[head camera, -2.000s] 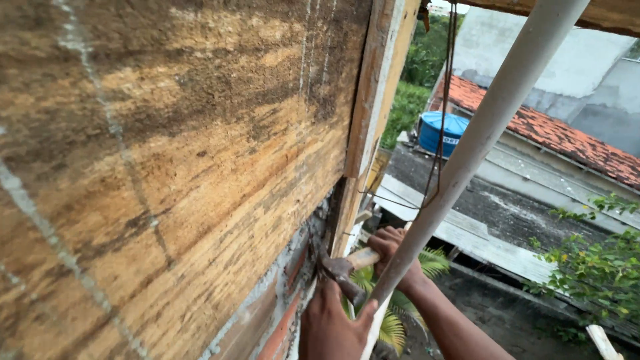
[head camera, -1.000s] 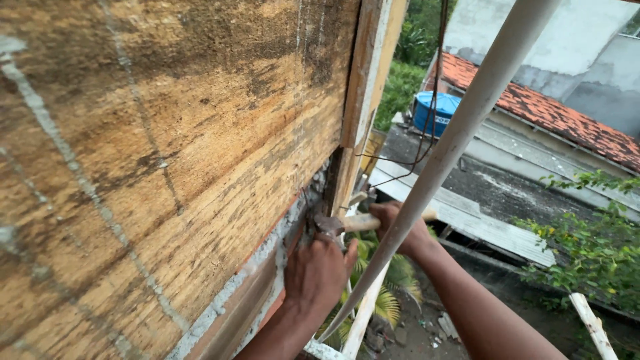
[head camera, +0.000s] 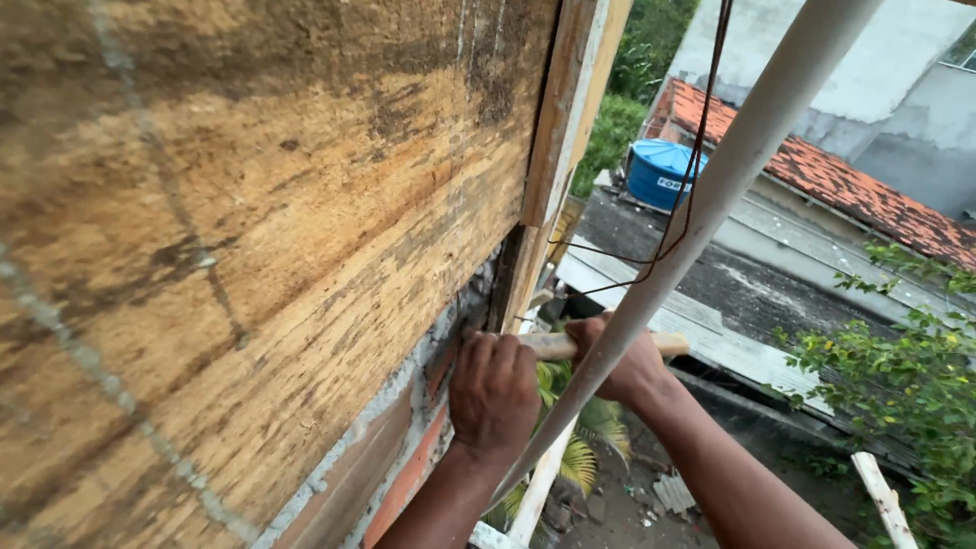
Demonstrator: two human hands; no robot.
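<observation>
My right hand (head camera: 621,362) grips the wooden handle (head camera: 553,346) of a hammer, held roughly level behind a slanting pale pole (head camera: 686,221). The fingers of my left hand (head camera: 494,393) are curled over the head end, which they hide. That end lies against the rough mortar joint (head camera: 474,293), by the lower edge of a large plywood panel (head camera: 267,229) and the foot of an upright timber (head camera: 515,278). The handle's free end sticks out to the right of the pole.
Thin rusty wire (head camera: 690,175) hangs in loops by the pole. Brickwork (head camera: 404,480) runs below the panel. Far below are a dark roof slab (head camera: 762,286), a blue water tank (head camera: 659,175), clay roof tiles (head camera: 862,179), palm leaves (head camera: 583,457) and a cut pole end (head camera: 884,496).
My left hand has moved up onto the hammer's head, which showed beside it in the earlier frames. The right hand stays on the handle.
</observation>
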